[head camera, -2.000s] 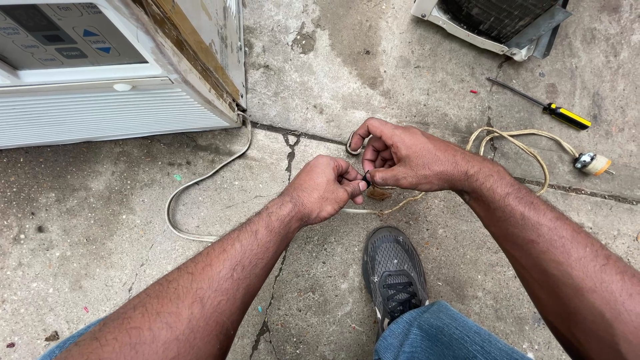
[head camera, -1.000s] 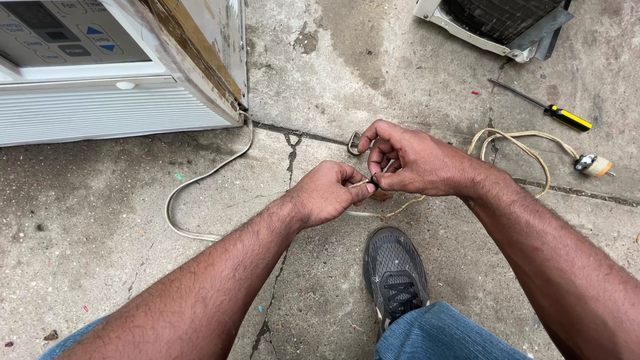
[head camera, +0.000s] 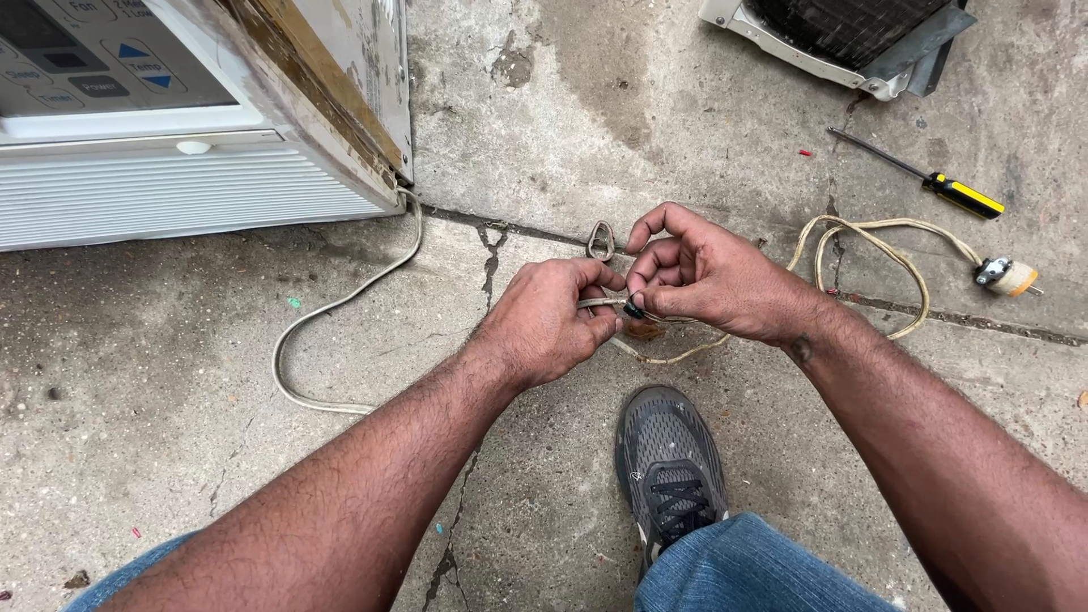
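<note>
My left hand (head camera: 552, 319) grips a pale power cord (head camera: 316, 313) between thumb and fingers. Close beside it, my right hand (head camera: 710, 276) pinches a small black piece (head camera: 633, 308) on the cord, which looks like electrical tape; its exact kind is hard to tell. The cord runs from the lower corner of a window air conditioner (head camera: 195, 183) at the left, loops over the concrete and passes behind my left forearm. A short cord loop stands just above my fingertips. Right of my hands, yellowed cord (head camera: 914, 263) lies in loops and ends in a plug (head camera: 1007, 276) with a metal clamp.
A screwdriver (head camera: 965, 194) with a yellow and black handle lies on the concrete at the right. Beyond it, at the top, is a metal-framed unit with dark fins (head camera: 816, 51). My grey shoe (head camera: 671, 459) stands below my hands, near cracks in the concrete.
Both hands have shifted slightly to the right since the first frame, staying close together on the cord. The screwdriver and the plug lie as before.
</note>
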